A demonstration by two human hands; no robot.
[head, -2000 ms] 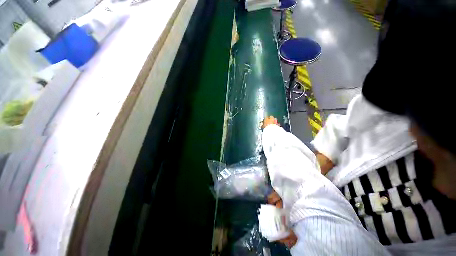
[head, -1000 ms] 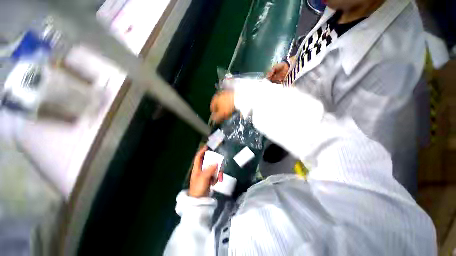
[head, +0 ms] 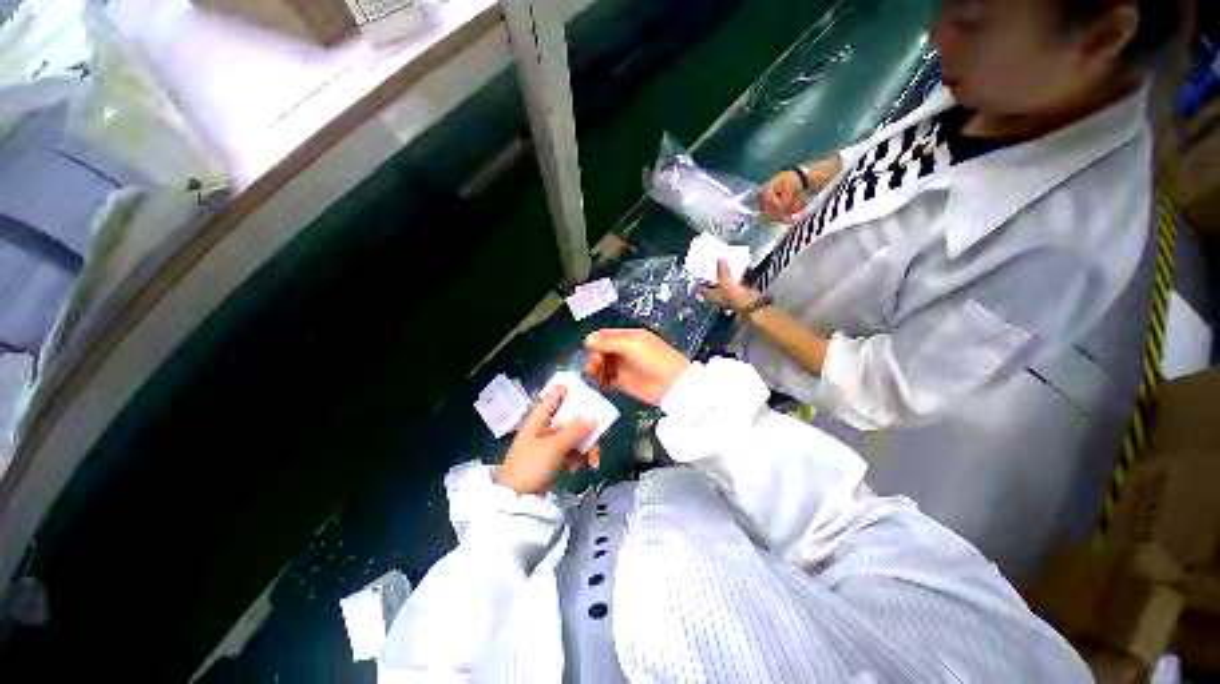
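Observation:
My left hand (head: 541, 448) holds a small stack of white cards (head: 583, 409) over the green bench. My right hand (head: 637, 365) is just beyond the stack, fingers bent and thumb and forefinger close together; whether it holds anything is not clear. A small pile of white cards (head: 502, 405) lies left of the held stack. Another white card pile (head: 590, 298) lies farther up the bench. More white pieces (head: 368, 623) lie at the lower left, partly in clear plastic.
A co-worker (head: 963, 254) stands at the right, holding white cards (head: 717, 259) and touching a clear bag (head: 702, 198). A white post (head: 551, 134) rises from the bench. A white shelf (head: 288, 100) runs along the left. Cardboard boxes (head: 1164, 521) are at the lower right.
The view has swung toward the co-worker and the near bench. My right hand has come from the plastic bag back beside the card stack. My left hand still holds cards.

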